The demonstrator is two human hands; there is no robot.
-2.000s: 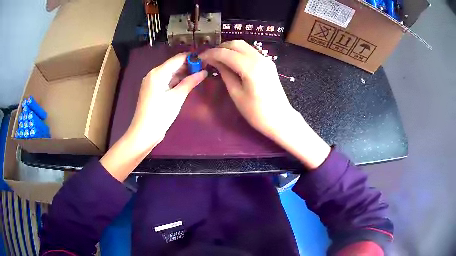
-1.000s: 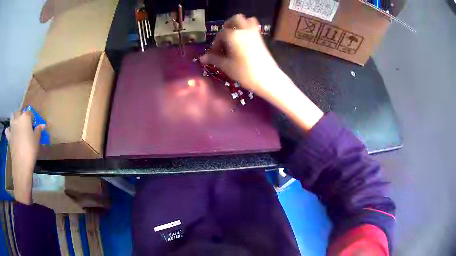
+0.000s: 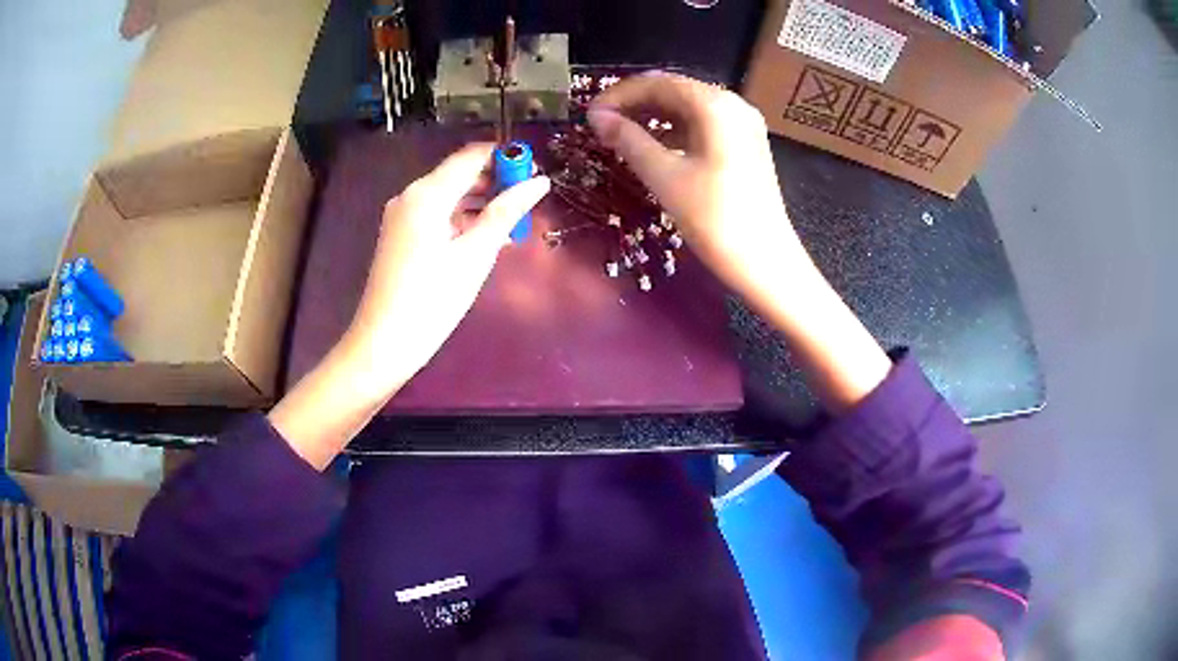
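My left hand [image 3: 439, 239] holds a blue battery cell [image 3: 514, 165] between thumb and fingers, its ring-like end up, just below the copper-coloured welding electrodes [image 3: 505, 84]. My right hand [image 3: 691, 162] is over the pile of thin connector lead wires [image 3: 588, 174], right of the cell, with thumb and forefinger together. I cannot tell if a wire is between them. Small white plugs [image 3: 646, 258] spread from the pile onto the maroon work mat [image 3: 517, 349].
An open supply carton [image 3: 168, 278] at left holds blue cells [image 3: 80, 316] in its corner. A larger printed carton [image 3: 866, 110] at back right holds blue cells. A metal block [image 3: 536, 78] of the spot welder stands behind the mat on the black speckled bench [image 3: 891, 297].
My left hand was at the supply carton a second ago and is now at the electrodes with a cell. My right hand has shifted right and the wire pile is more spread out.
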